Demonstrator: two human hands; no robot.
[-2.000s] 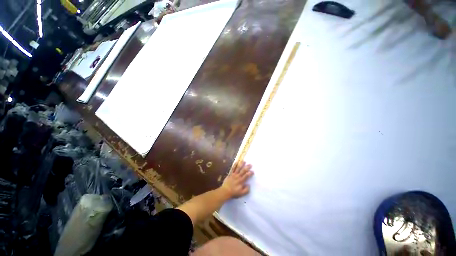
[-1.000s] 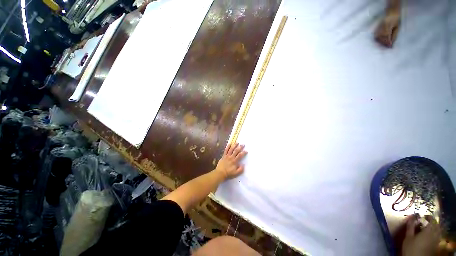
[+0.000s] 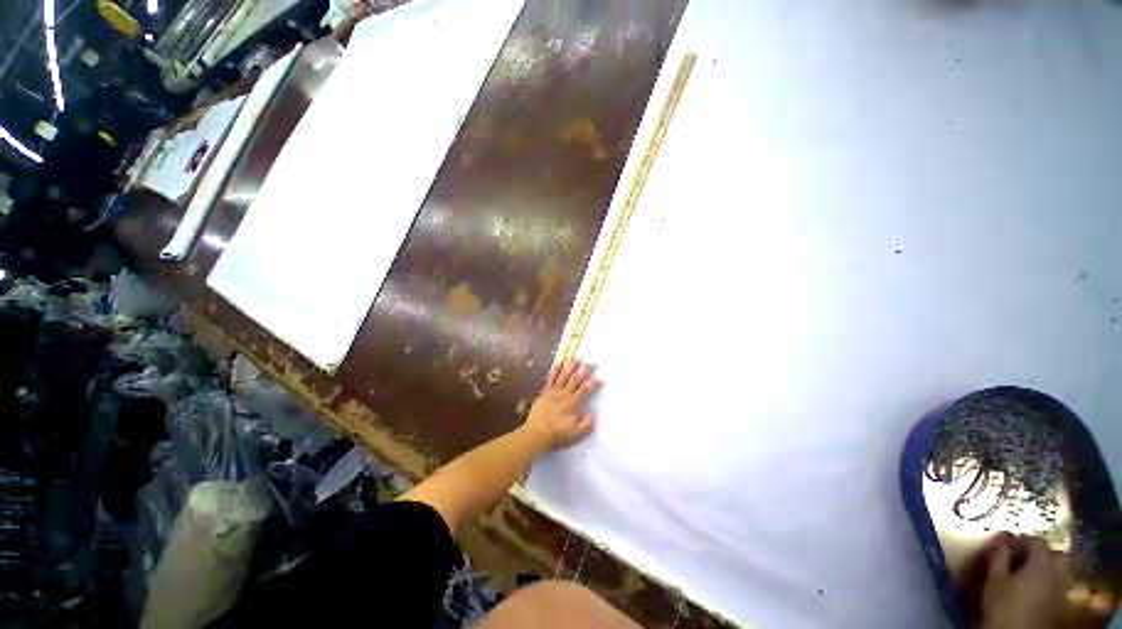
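Note:
The white fabric spread lies on the brown table. A yellow tape measure lies flat along its left edge. My left hand lies palm down, fingers spread, on the cloth at the tape's near end. The pin tin, blue outside and shiny inside, stands on the cloth at lower right, with many small dark pins and a thin dark loop inside. My right hand is blurred, with its fingertips down in the tin. Whether it holds a pin cannot be told. Small dark dots show on the cloth.
Bare brown table lies left of the spread, with another white cloth beyond it. Pale threads hang over the near edge. Clear bags and a pale roll lie at lower left. A blurred dark shape touches the top edge.
My right hand has come into view and reached into the tin. The other person's hand has moved up, almost out of view. The view has shifted; my left hand stays at the tape's end.

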